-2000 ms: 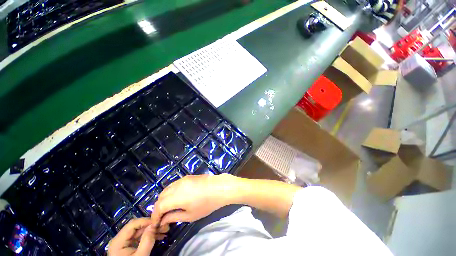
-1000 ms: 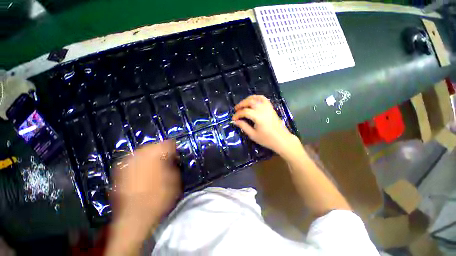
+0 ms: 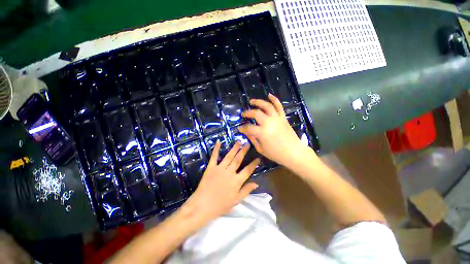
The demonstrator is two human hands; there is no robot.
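The black blister tray (image 3: 149, 121) lies on the dark green bench, with glossy pockets that glare. Flat dark parts in the pockets are hard to tell from the tray. My left hand (image 3: 224, 178) lies over the lower right pockets, palm down, fingers spread, with nothing visible in it. My right hand (image 3: 268, 129) is just right of it over the tray, its fingers bent and the thumb side near my left fingertips. Whether the right fingertips pinch something small cannot be seen. The white sticker sheet (image 3: 332, 38) lies at the tray's upper right corner.
Left of the tray are a smartphone (image 3: 46, 129), a desk fan (image 3: 4, 92), a yellow connector (image 3: 19, 163) and a heap of white bits (image 3: 49, 181). More white bits (image 3: 372, 103) lie on the right. A red stool (image 3: 415, 135) and cardboard box (image 3: 368, 167) are below the bench.
My left hand, blurred over the tray's lower left a second ago, has moved right, beside my right hand. The view has shifted so the tray is seen more squarely than two seconds ago.
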